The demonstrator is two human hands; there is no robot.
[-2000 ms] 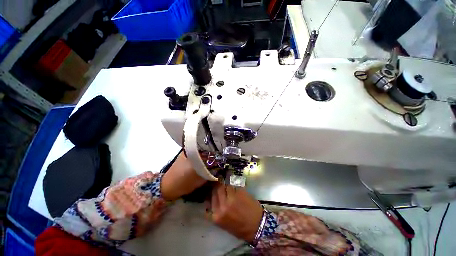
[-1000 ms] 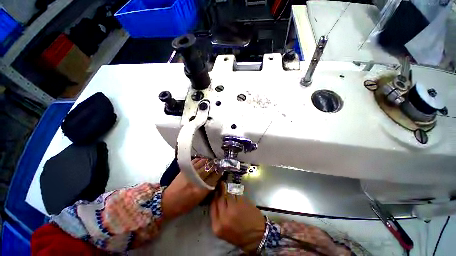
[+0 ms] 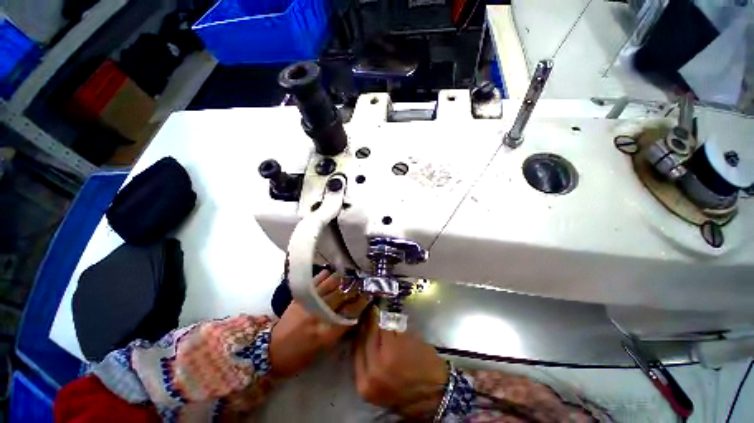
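Note:
A black fabric piece lies under the sewing machine's head, mostly hidden by my hands and the curved white guard. My left hand is on the fabric, its fingers partly behind the guard. My right hand pinches the fabric edge just in front of the presser foot area, beside the shiny tension discs. The needle and the seam are hidden. A lamp spot shines right of the foot.
A stack of black rounded panels and a puffier black pouch pile lie on the white table at left. The white machine arm crosses the view. Red-and-black snips lie at right. A blue bin stands behind.
The view has shifted slightly. The left hand has come out from deeper behind the guard, with more black fabric showing beside it. The right hand stays close to the foot.

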